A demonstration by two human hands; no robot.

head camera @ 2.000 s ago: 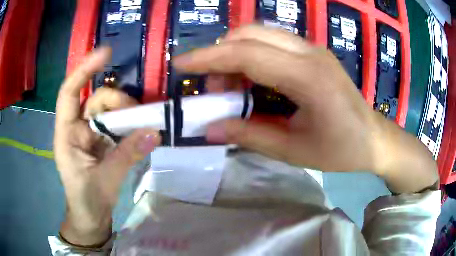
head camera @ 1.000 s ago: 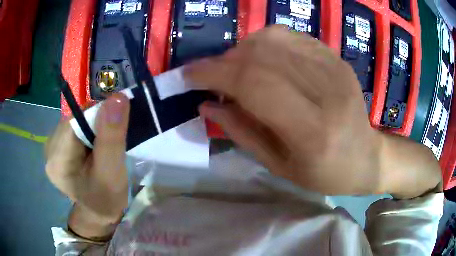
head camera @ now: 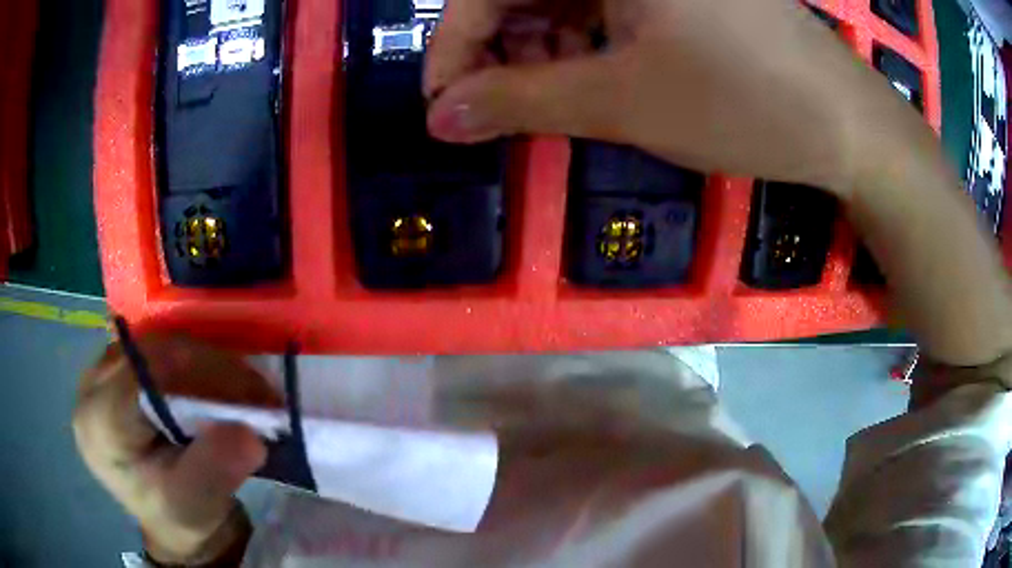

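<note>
My left hand (head camera: 167, 455) grips the white release liner (head camera: 405, 477) below the tray's near edge. Narrow black waste strips stick up from the liner, and a black part shows beside my thumb. My right hand (head camera: 666, 89) is over the second mobile phone (head camera: 433, 261) from the left. Its thumb and fingers are bent together at the right edge of a matte black sticker (head camera: 400, 128) lying over the phone's middle. My fingers hide part of the sticker and the phone's upper right. The phone lies in a slot of the red-orange foam tray (head camera: 444, 322).
Other phones lie in slots to the left (head camera: 222, 144) and right (head camera: 633, 222). My right forearm crosses the tray's right side. Patterned sticker sheets (head camera: 985, 133) lie at the far right. Red foam (head camera: 13, 144) stands at the far left. Grey floor shows below.
My right hand has moved from the liner up to the second phone, with a black piece now over its middle. My left hand has lowered with the liner, which shows more white.
</note>
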